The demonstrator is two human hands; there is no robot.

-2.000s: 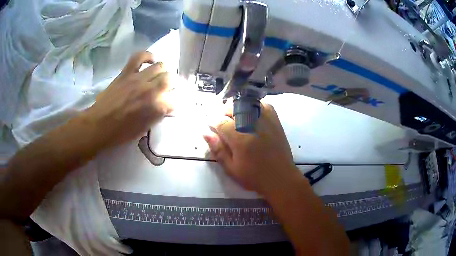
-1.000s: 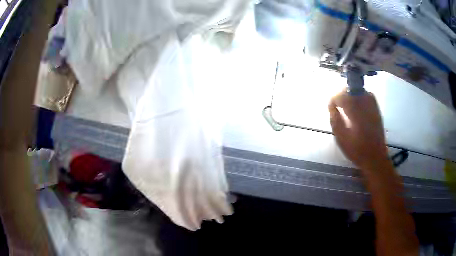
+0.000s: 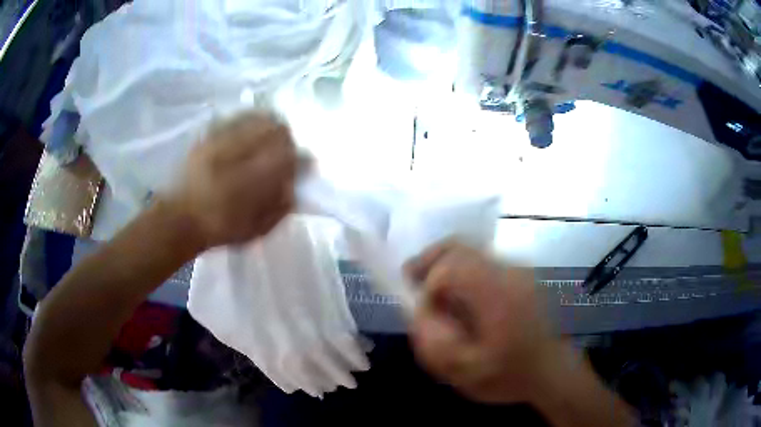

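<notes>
My left hand point(image 3: 242, 179), blurred, is closed on white fabric left of the needle area. My right hand point(image 3: 480, 321), also blurred, grips another part of a white garment piece point(image 3: 442, 221) over the table's front edge. A strip of the cloth stretches between the two hands. More white garment pieces point(image 3: 192, 71) are heaped at the upper left, and one part point(image 3: 267, 308) hangs over the front edge. The presser foot point(image 3: 498, 102) is in glare under the sewing machine head point(image 3: 601, 62); no hand is at it.
Black thread snips point(image 3: 616, 260) lie at the right, across the ruler point(image 3: 667, 289) on the front edge. Yellow tape point(image 3: 733, 252) is beyond them. A gold-brown packet point(image 3: 62, 196) sits at the far left. The machine lamp point(image 3: 539, 125) hangs beside the needle area.
My left hand has come in from the far left edge onto the fabric. My right hand has moved from beside the needle to the front edge and now holds cloth. The snips lie at a different angle.
</notes>
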